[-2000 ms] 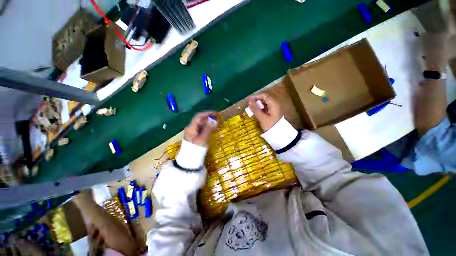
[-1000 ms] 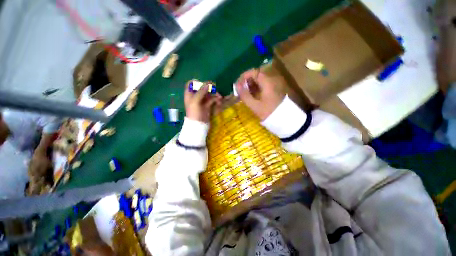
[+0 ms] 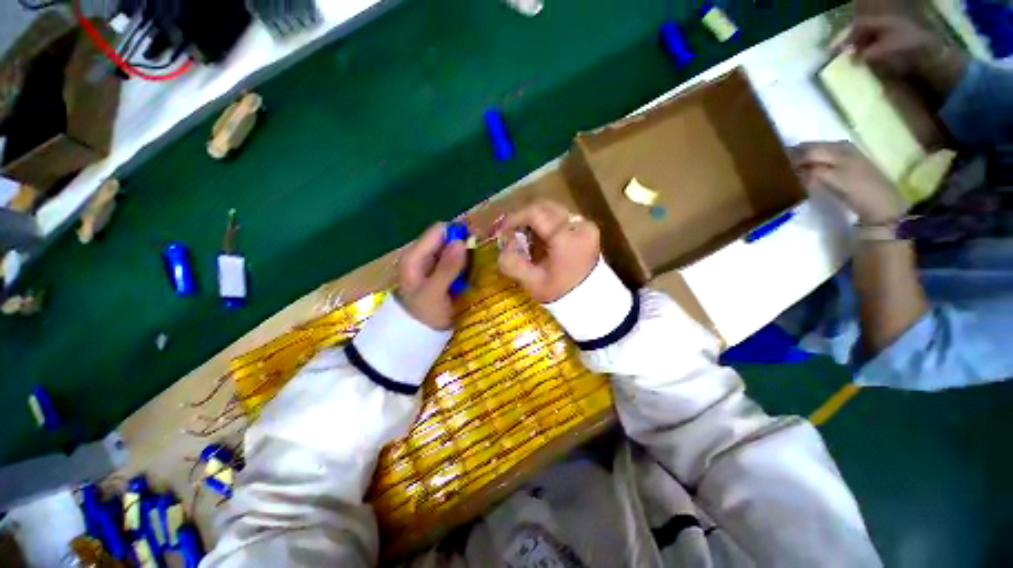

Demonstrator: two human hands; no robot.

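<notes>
My left hand [image 3: 431,275] holds a blue battery cell [image 3: 458,257] upright between thumb and fingers, above the bench edge. My right hand [image 3: 551,251] is just right of it, fingertips pinched together near the cell's top, with a small pale piece [image 3: 520,240] at the fingertips, too blurred to name. Thin reddish leads show between the hands. Rows of amber-wrapped parts [image 3: 500,377] cover the bench under my wrists, with wire ends at the left.
An open cardboard box [image 3: 711,166] with a pale chip [image 3: 640,192] stands right of my hands. The green conveyor [image 3: 367,133] carries blue cells and tan-wrapped assemblies. A coworker's arms [image 3: 889,266] are at right. More blue cells [image 3: 139,521] lie lower left.
The view has shifted. My left hand has turned the cell from lying sideways to upright, and my right hand has come close to its top. The coworker's hands at right are back in view.
</notes>
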